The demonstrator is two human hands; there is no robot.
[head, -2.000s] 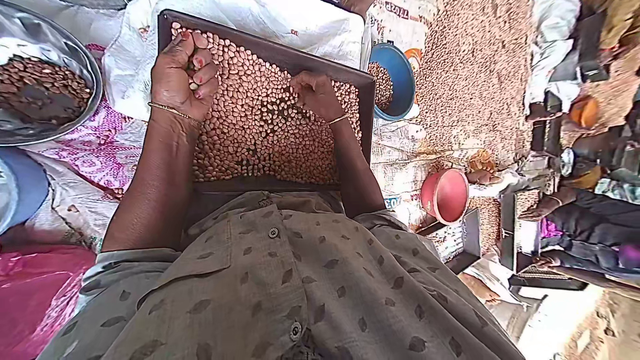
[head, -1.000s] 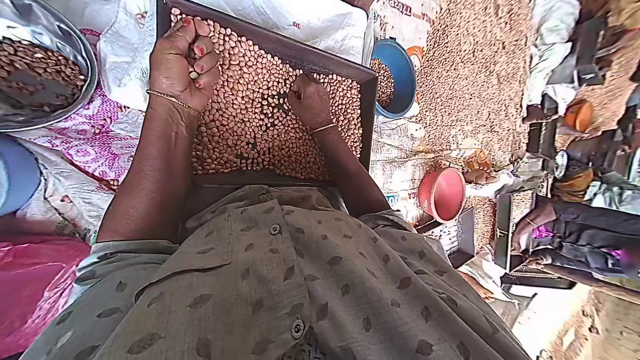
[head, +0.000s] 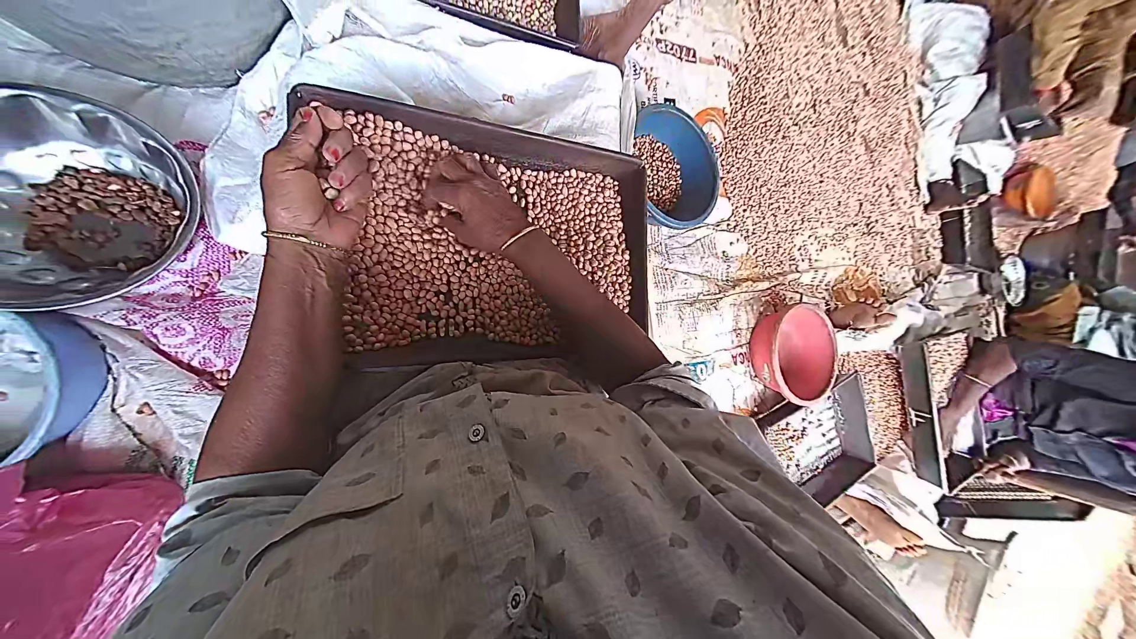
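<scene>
A dark rectangular tray (head: 639, 257) lies before me, its bottom spread with pinkish-brown shelled nuts, likely peanuts (head: 417, 302). Over its left end my left hand (head: 318, 177) is turned palm up, fingers curled around a few pale nuts. My right hand (head: 475, 202) is palm down on the nuts at the tray's upper middle, fingers bent; a pale nut shows at its fingertips. Whether it grips that nut I cannot tell. Both wrists wear thin bangles.
At left stand a steel basin (head: 191, 200) of darker nuts and a blue tub (head: 84, 382). Right of the tray are a blue bowl (head: 706, 169) with nuts and a red bowl (head: 803, 355). Nuts cover the ground (head: 825, 133) beyond. Other people sit with trays at far right.
My right hand has moved left across the nuts, from the right part of the tray toward my left hand. My left hand stays curled over the tray's left end.
</scene>
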